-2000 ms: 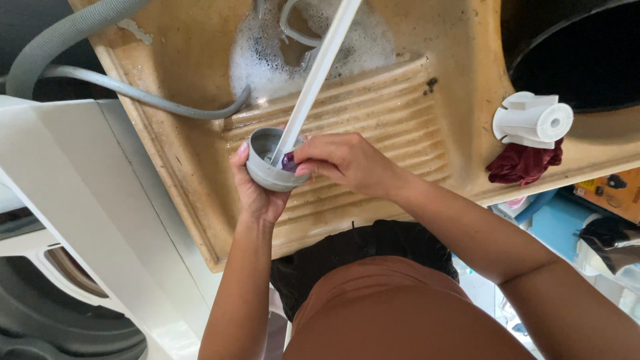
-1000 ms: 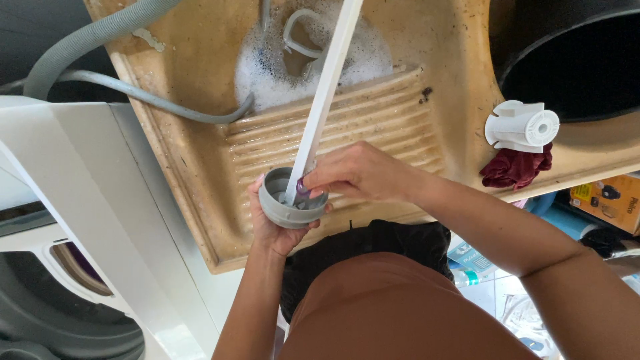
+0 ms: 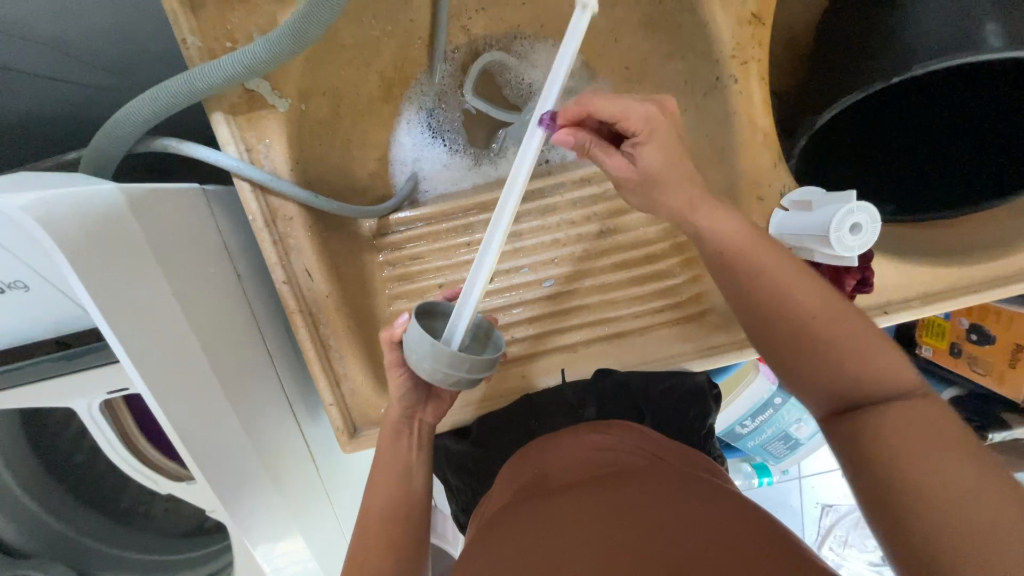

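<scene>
My left hand holds a round grey plastic cup from beneath and the side. Out of that cup slants a long white plastic stick, its far end above the foamy water in the washtub. Between the thumb and forefinger of my right hand is pinched a small purple piece, which looks like a cloth or sponge and is at the upper half of the stick. Whether it touches the stick cannot be told. The tub's ribbed washboard lies below both hands.
A ribbed grey hose and a thinner grey hose reach over the tub's left side, beside a white washing machine. At the right are a large black vessel, a white plastic finned part and a dark red cloth.
My right hand has moved from the rim of the grey cup up along the white stick, with the purple piece in its fingers. My left hand still holds the cup.
</scene>
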